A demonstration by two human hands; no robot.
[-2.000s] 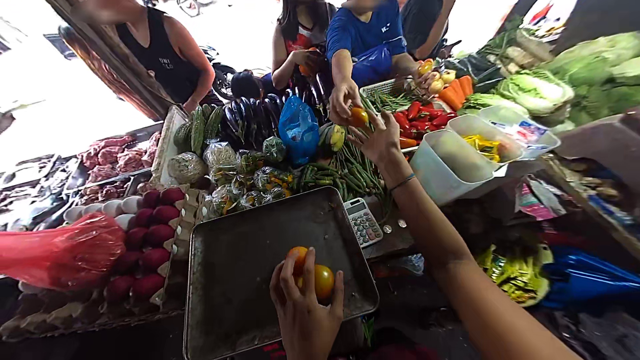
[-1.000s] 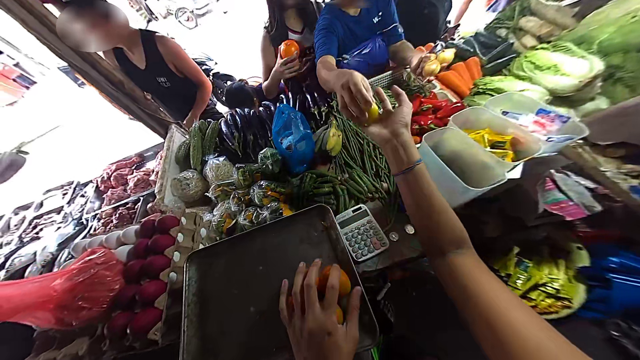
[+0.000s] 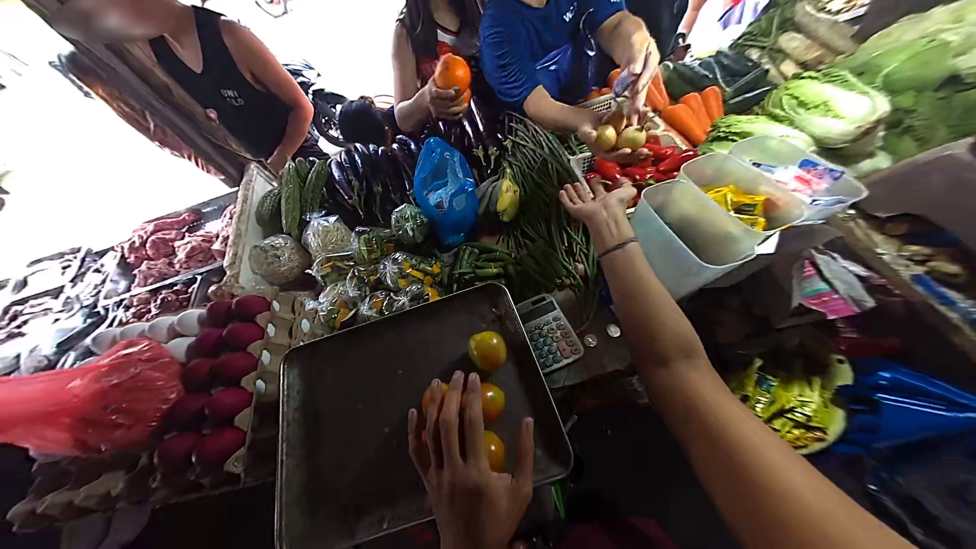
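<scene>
My left hand (image 3: pixel 469 465) rests with spread fingers over several yellow-orange tomatoes (image 3: pixel 492 402) in a dark metal tray (image 3: pixel 351 427); its palm side is hidden. One more tomato (image 3: pixel 487 351) lies just beyond the fingertips. My right hand (image 3: pixel 602 204) is stretched forward, palm up and empty, beside the red peppers (image 3: pixel 663 162). Just past it, a person in a blue shirt holds several round, pale brown vegetables (image 3: pixel 619 137) in one hand. Another person holds orange-red tomatoes (image 3: pixel 452 74).
A calculator (image 3: pixel 549 333) and coins (image 3: pixel 613 330) lie right of the tray. Egg cartons (image 3: pixel 263 366) and a red plastic bag (image 3: pixel 99 396) are at left. Beyond the tray are bagged vegetables, a blue plastic bag (image 3: pixel 446 191) and eggplants (image 3: pixel 374 179); plastic containers (image 3: pixel 679 236) stand at right.
A tomato passed between my right hand and the blue-shirted person's hand earlier; now my right hand is empty. More tomatoes show in the tray. That person's hands now hold pale brown vegetables.
</scene>
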